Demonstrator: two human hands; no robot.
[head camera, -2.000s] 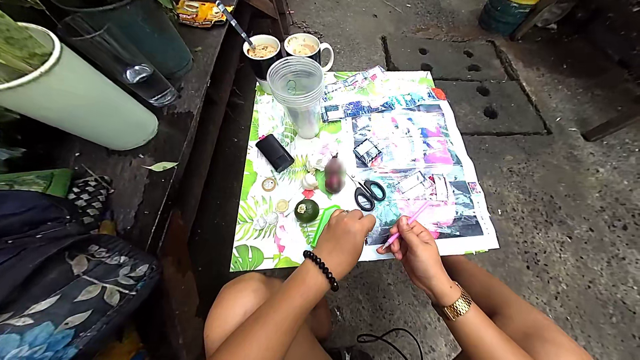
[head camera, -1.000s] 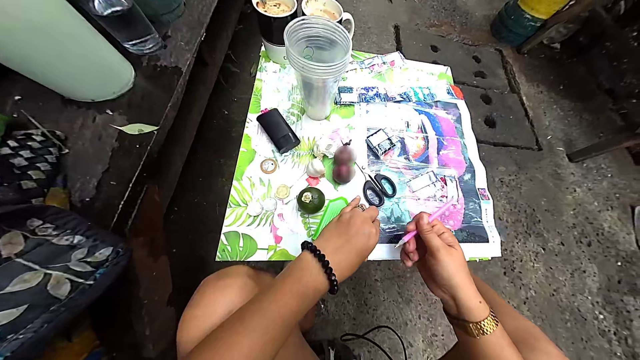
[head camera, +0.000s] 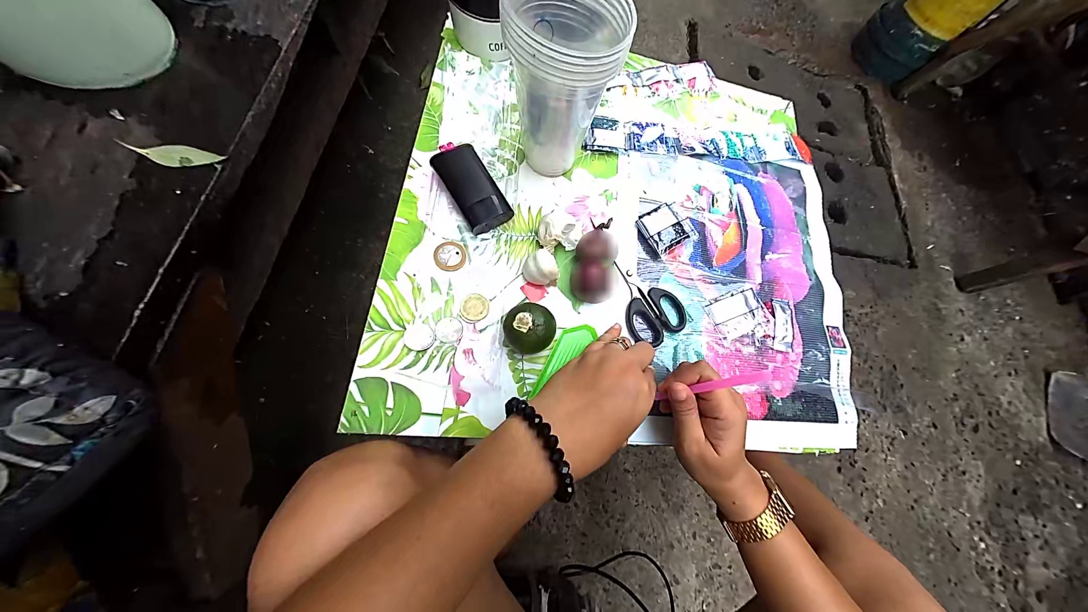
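Note:
My left hand (head camera: 599, 399) lies palm down over the near edge of a diamond painting canvas (head camera: 812, 340); its fingertips are partly hidden. Under and beside it shows a green plastic tray (head camera: 565, 350). My right hand (head camera: 707, 421) pinches a pink pen-like tool (head camera: 731, 382), whose tip is close to the left fingers. Black-handled scissors (head camera: 653, 314) lie just beyond my hands. Small clear packets (head camera: 735, 310) and a small case (head camera: 665, 228) rest on the canvas, with a row of filled packets (head camera: 705, 140) along its far side.
Left of the canvas are a round green fruit (head camera: 529, 328), garlic (head camera: 541, 267), blurred red onions (head camera: 593, 272), coins (head camera: 474, 307) and a black oblong container (head camera: 472, 189). Stacked clear plastic cups (head camera: 561, 85) stand behind, beside a mug (head camera: 478, 30). A dark ledge (head camera: 246, 127) runs along the left.
The pink tool, tilted up across my right fingers before, now lies flatter, and my right hand is nearer my left. The view has shifted closer to the tabletop.

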